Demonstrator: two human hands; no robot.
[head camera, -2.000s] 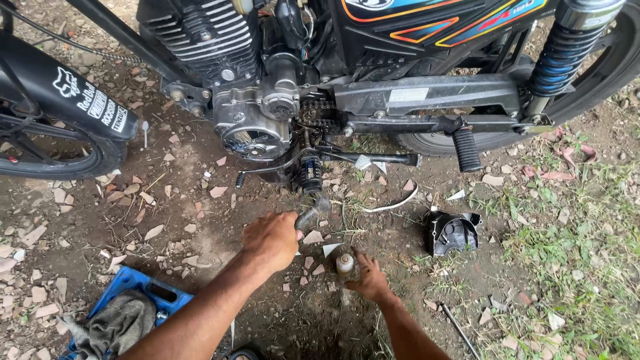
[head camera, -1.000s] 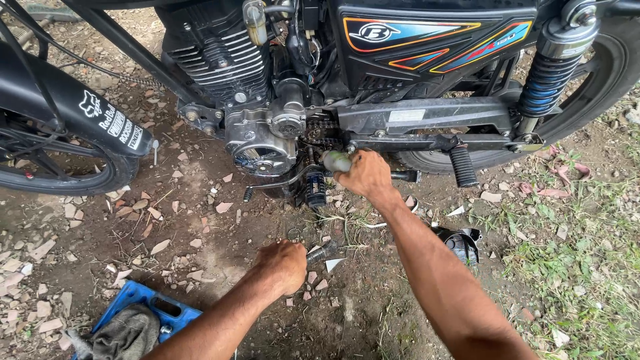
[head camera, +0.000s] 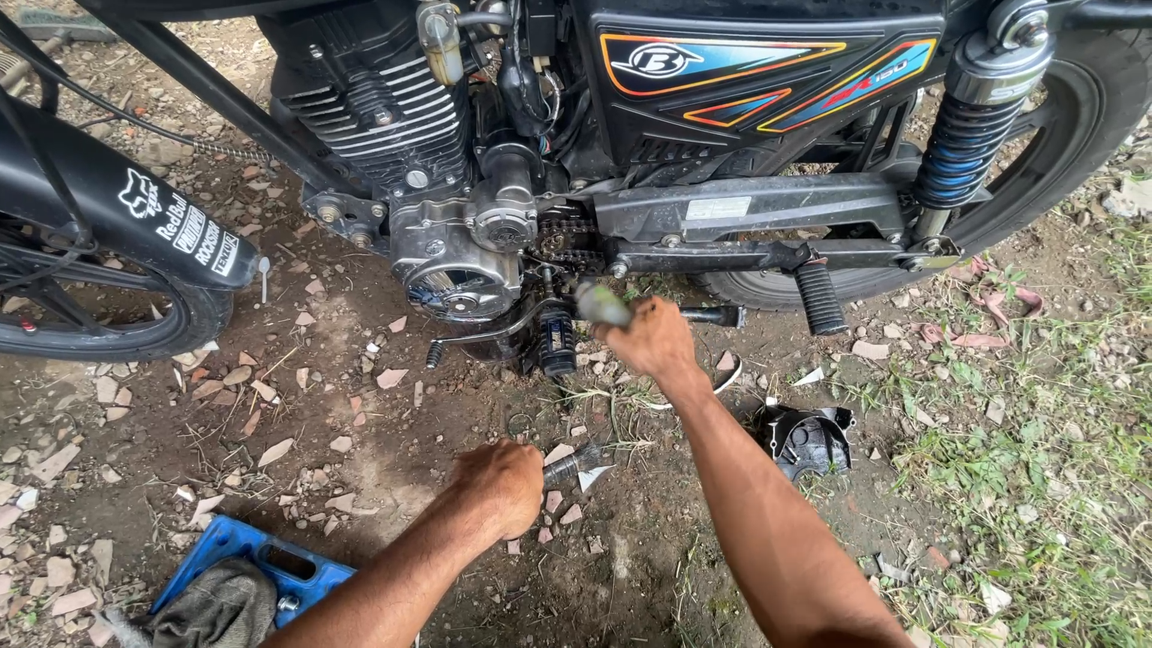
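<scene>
My right hand (head camera: 650, 338) grips a small, pale, partly blurred bottle (head camera: 603, 303), tilted towards the motorcycle's exposed front sprocket and chain (head camera: 564, 241). Below and to the left, my left hand (head camera: 506, 486) is closed on the handle of a dark brush-like tool (head camera: 574, 463), held low over the soil; its far end is hard to make out. Between the hands and the engine (head camera: 459, 261) are the gear lever (head camera: 486, 337) and the rubber-covered footrest (head camera: 557, 340). A black sprocket cover (head camera: 810, 441) lies on the ground right of my right forearm.
A blue plastic case (head camera: 310, 571) with a grey rag (head camera: 220, 607) on it lies at lower left. The front wheel (head camera: 108, 315) stands at left, and a rear footrest (head camera: 818, 297) juts out at right. Stone chips and a reddish cloth (head camera: 990, 310) lie on the ground.
My right hand has lifted the bottle from the ground, where it stood two seconds ago, up to the chain area. My left hand still holds its tool, now lower, away from the footrest.
</scene>
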